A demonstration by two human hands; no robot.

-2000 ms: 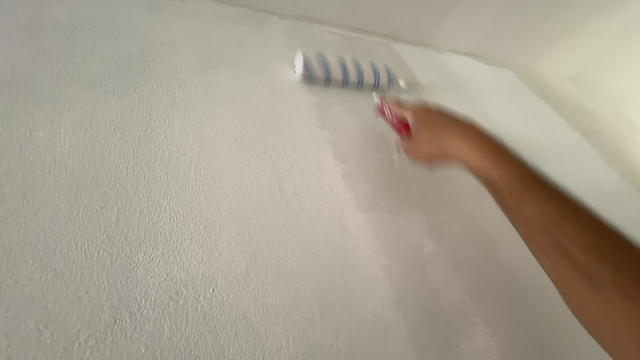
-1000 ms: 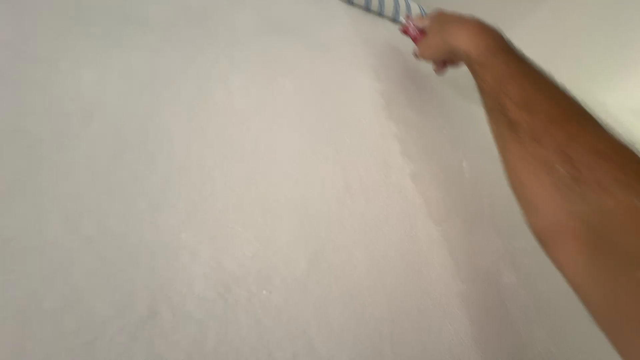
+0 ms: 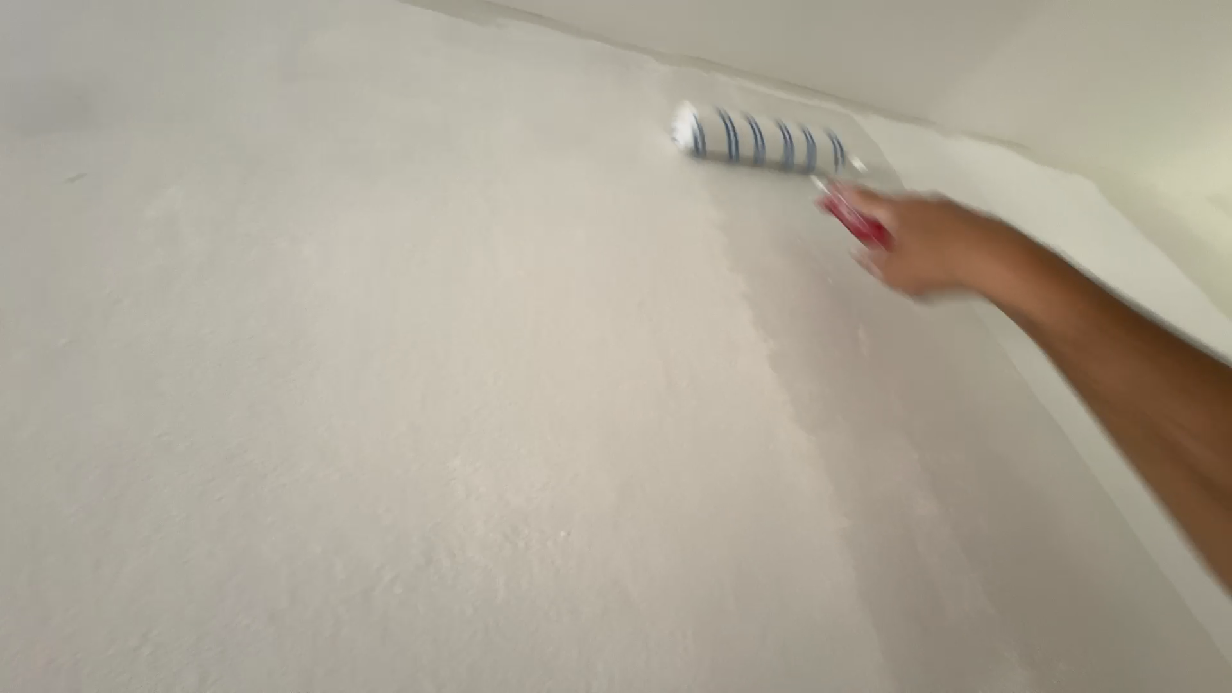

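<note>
My right hand (image 3: 924,241) is closed around the red handle of a paint roller (image 3: 765,140), in the upper right of the view. The roller's sleeve is white with blue stripes and lies nearly level against the wall (image 3: 481,366), a little below the ceiling line. Its handle slants down to the right into my fist, and both are slightly blurred. Left of a ragged edge below the roller, the wall is lighter; to the right of it runs a darker, greyer band. My left hand is out of view.
The ceiling (image 3: 866,48) meets the wall along a slanting, uneven line above the roller. A paler strip of wall (image 3: 972,159) runs down the right side, partly behind my forearm, towards a corner at the far right.
The view has shifted: the roller, cut off at the top edge one second ago, is now fully visible with the ceiling line. The handle remains in my right hand.
</note>
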